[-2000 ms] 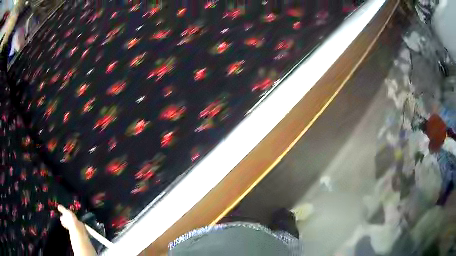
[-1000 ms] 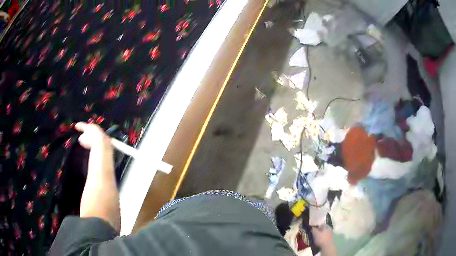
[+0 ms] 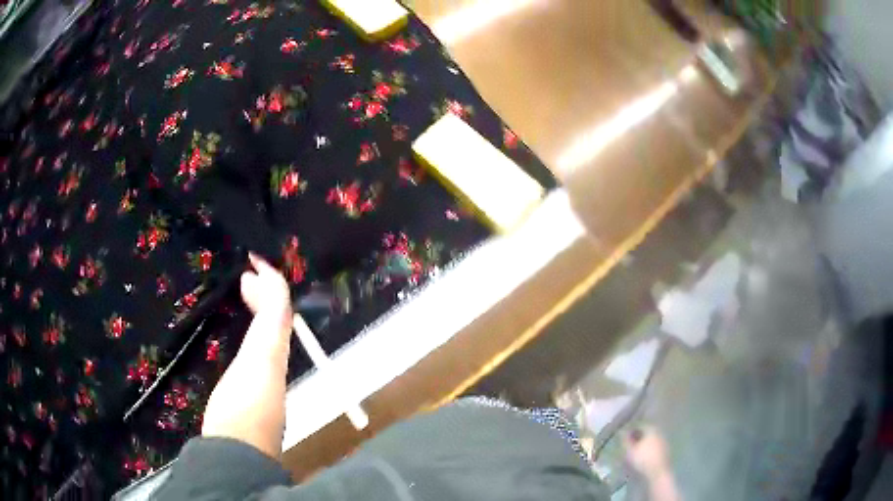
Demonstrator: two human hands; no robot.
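Black floral fabric (image 3: 343, 196) with small red roses covers the table's left side. My left hand (image 3: 266, 286) is on it at lower centre, fingers closed on a fold of the fabric; the fingertips are partly hidden. A narrow white strip (image 3: 333, 374) sticks out beside this hand, across the white underlay paper (image 3: 441, 308) and over the brown rim. Two yellow-edged, pale-topped blocks (image 3: 480, 171) lie near the fabric's far end; the other block (image 3: 368, 16) is cut off at the top. My right hand (image 3: 648, 455) is low at the right, over the floor side, small and blurred.
Brown shiny table (image 3: 558, 78) shows beyond the fabric's end, with a small pale-and-dark object (image 3: 720, 67) near its rim. A yellow line (image 3: 578, 294) runs along the table edge. Pale scraps (image 3: 700, 298) litter the grey floor at the right.
The view has moved along the table to its far end, bringing the blocks and bare brown surface into sight. My left hand and the white strip have moved along together.
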